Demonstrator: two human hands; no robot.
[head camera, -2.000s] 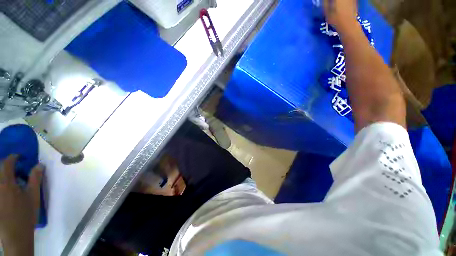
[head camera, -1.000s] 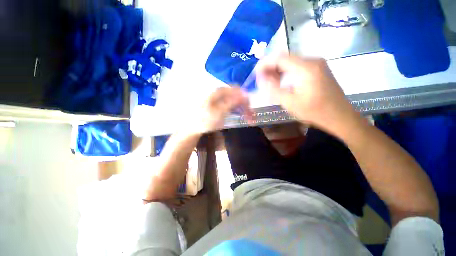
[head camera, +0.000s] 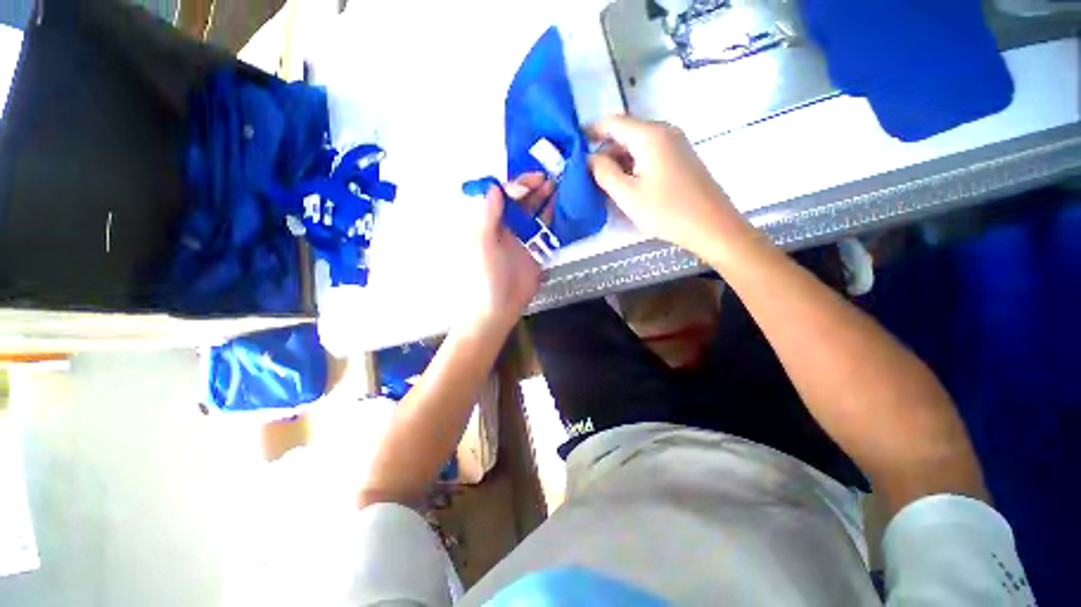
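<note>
A blue logo panel (head camera: 548, 107) is lifted and partly folded between my hands near the table's front edge. My left hand (head camera: 512, 243) holds a small blue-and-white strip (head camera: 528, 225) against the panel, its end sticking out past the thumb. My right hand (head camera: 646, 172) pinches the panel's right edge with thumb and fingers. A small white patch shows on the panel between the hands. The needle plate and bed (head camera: 711, 71) lie to the right of the panel, with metal parts at the top edge of the view.
Plain blue panels (head camera: 913, 71) lie right of the needle area. Small labels or tabs (head camera: 341, 213) are heaped at the left table edge. A black-sided box (head camera: 89, 178) holds blue pieces at left. A shiny blue packet (head camera: 270, 368) is low at left. The ruler-marked edge (head camera: 830, 213) crosses in front.
My hands have gone from being over the table's front edge to holding the logo panel, which is lifted and folded instead of lying flat. The view has shifted slightly.
</note>
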